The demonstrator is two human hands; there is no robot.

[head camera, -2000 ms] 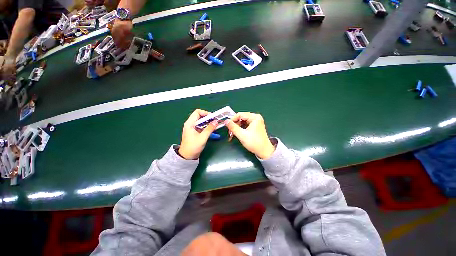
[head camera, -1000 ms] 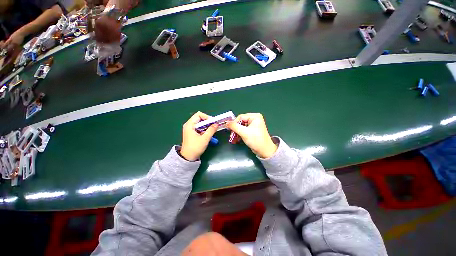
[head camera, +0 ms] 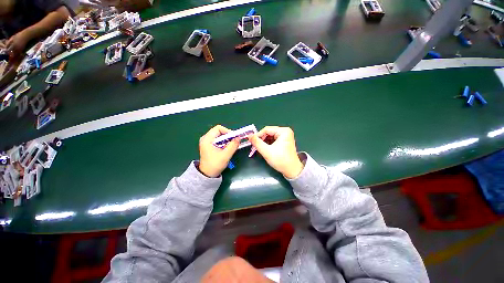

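Note:
My left hand [head camera: 214,151] holds the left end of a white plastic housing [head camera: 239,133] over the green bench, in the middle of the view. The housing is tilted, and dark parts show inside it. A blue battery [head camera: 231,164] hangs just below my left fingers. My right hand [head camera: 278,148] grips at the right end of the housing with thumb and fingertips. A small reddish part [head camera: 252,151] shows below the right fingertips. The fingers hide much of the housing, and I cannot tell how the small part is attached.
A pile of white housings [head camera: 25,168] lies on the bench at left. Several loose blue batteries [head camera: 471,99] lie at right. A pale rail [head camera: 232,97] separates the bench from the belt, which carries part-filled housings [head camera: 304,56]. Another person's arm [head camera: 38,29] is at upper left.
The units on the belt have shifted right. The other person's hand has left the units at upper left. My hands stay in place, while the blue battery and the reddish part have changed angle slightly.

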